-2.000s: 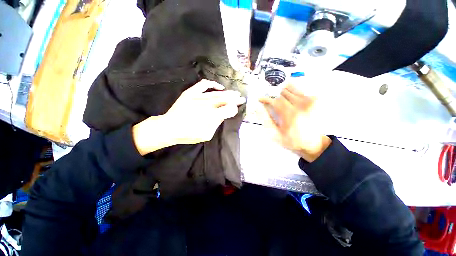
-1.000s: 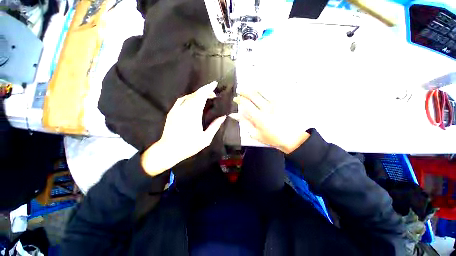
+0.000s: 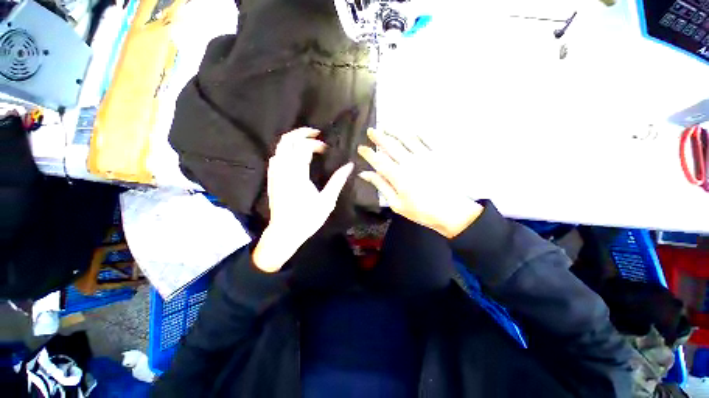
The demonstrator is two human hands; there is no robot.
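A dark brown garment [image 3: 241,93] lies on the white sewing table, left of and under the machine's metal needle parts [image 3: 365,15] at the top edge, and hangs over the near edge. My left hand [image 3: 299,194] rests on the garment, fingers apart, thumb toward the right. My right hand [image 3: 412,183] lies at the garment's right edge, palm down, with its fingertips on or just over the cloth. Whether the fingertips pinch the edge is not clear in the glare.
A yellow-brown slab [image 3: 132,116] and a grey vented box [image 3: 39,54] are at the left. Red loops [image 3: 692,155] and a dark control panel [image 3: 680,23] are at the right. Blue crates [image 3: 175,319] and a red object [image 3: 688,272] are below the table.
The view has shifted down, so the machine head has mostly left the top of the picture. My hands have moved down the garment's edge away from the needle, and my left fingers have spread.
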